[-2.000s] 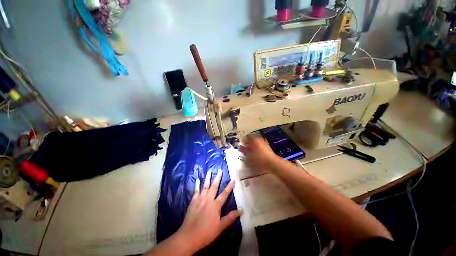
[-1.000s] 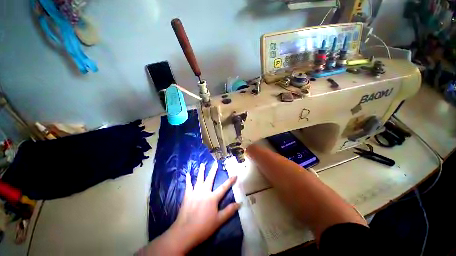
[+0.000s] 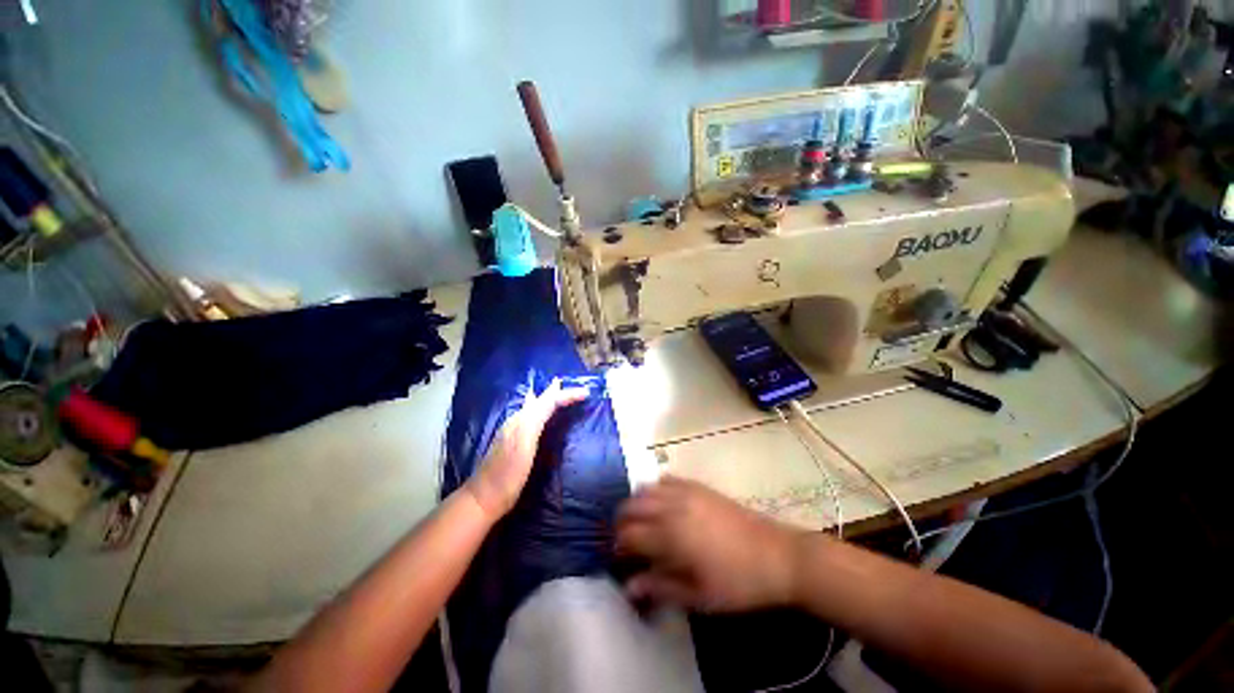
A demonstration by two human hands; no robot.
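The shiny navy fabric lies lengthwise on the table left of the needle, creased under the lamp glare. A white layer shows at its near end and as a strip along its right edge. My left hand lies on the navy fabric just short of the presser foot, which is washed out by the glare. My right hand is blurred at the fabric's right edge near the table front, fingers curled; whether it grips the edge is unclear.
The cream sewing machine stands behind. A smartphone with a cable lies under its arm. Snips and scissors lie right. A dark stack of cut pieces lies left. The lamp is left of the needle head.
My right hand has come back from beside the needle to the near right edge of the fabric. My left hand's fingers have turned toward the needle. White material now shows at the near end.
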